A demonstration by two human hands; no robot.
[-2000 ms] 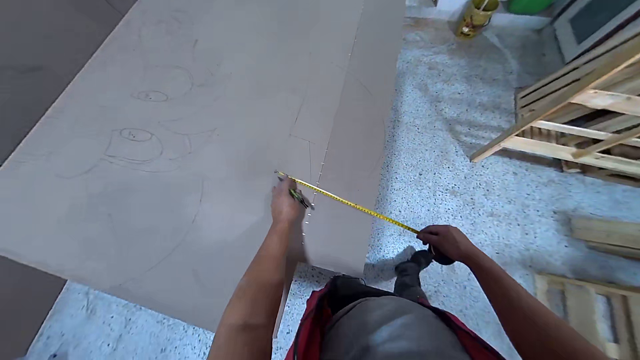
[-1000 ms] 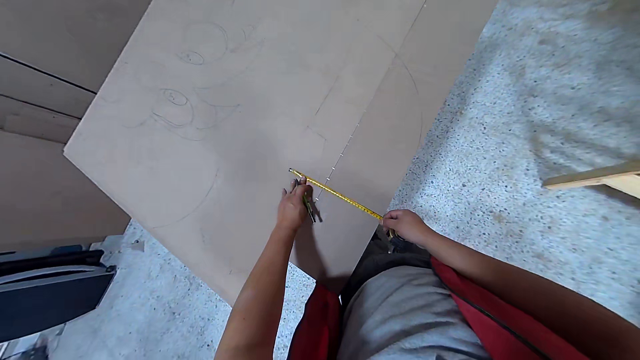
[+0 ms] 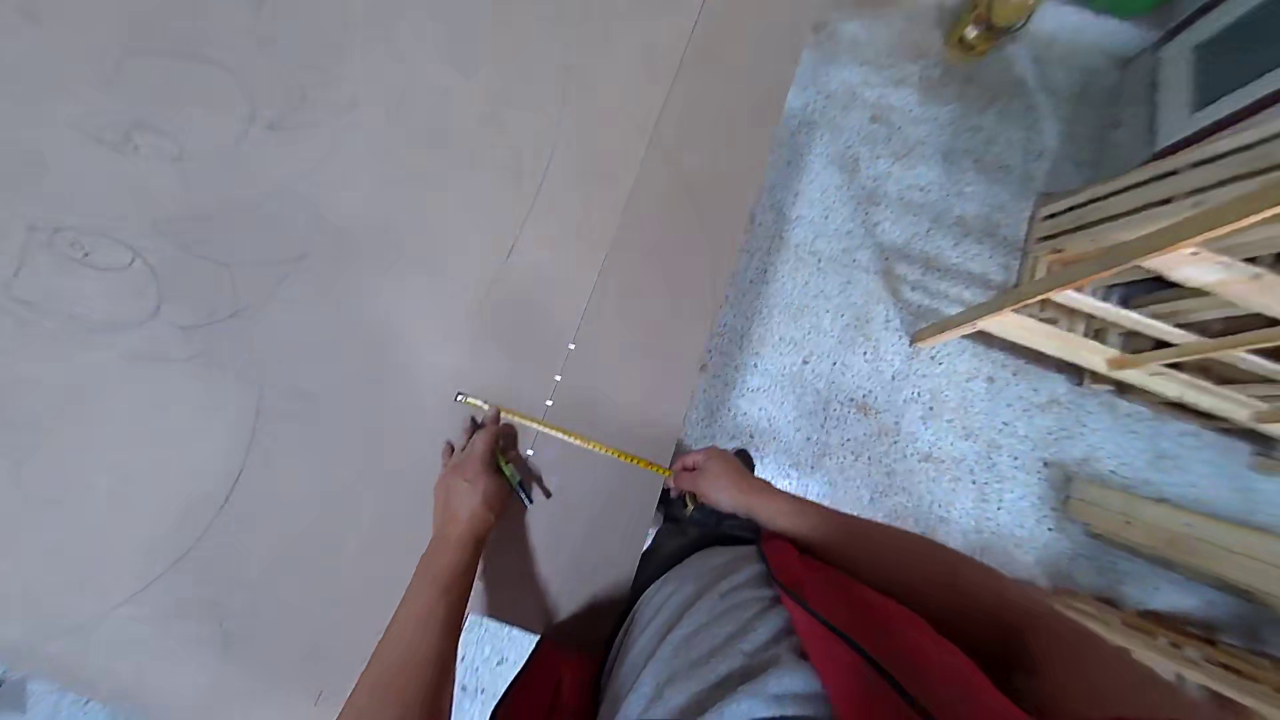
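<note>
A yellow tape measure blade point(image 3: 590, 443) lies extended across a large brown board point(image 3: 380, 300) marked with pencil curves and long straight lines. Its metal end hook is just beyond my left hand point(image 3: 474, 478), which presses near that end of the blade and also holds a small green and dark tool point(image 3: 514, 478), its kind unclear. At the board's right edge my right hand point(image 3: 712, 482) grips the other end of the blade; the tape case is mostly hidden beneath the fingers. Small white marks point(image 3: 549, 402) run along one straight line, beside the blade.
Wooden slatted frames or pallets point(image 3: 1130, 290) stand on the speckled floor point(image 3: 850, 360) at the right, with lumber pieces point(image 3: 1170, 530) lower down. A yellow container point(image 3: 985, 25) is at the top right, near a framed panel point(image 3: 1225, 75). My clothed torso is at the bottom.
My right hand was farther out from the board's edge two seconds ago and has come in to it, with less blade between my hands. The view has swung and moved closer.
</note>
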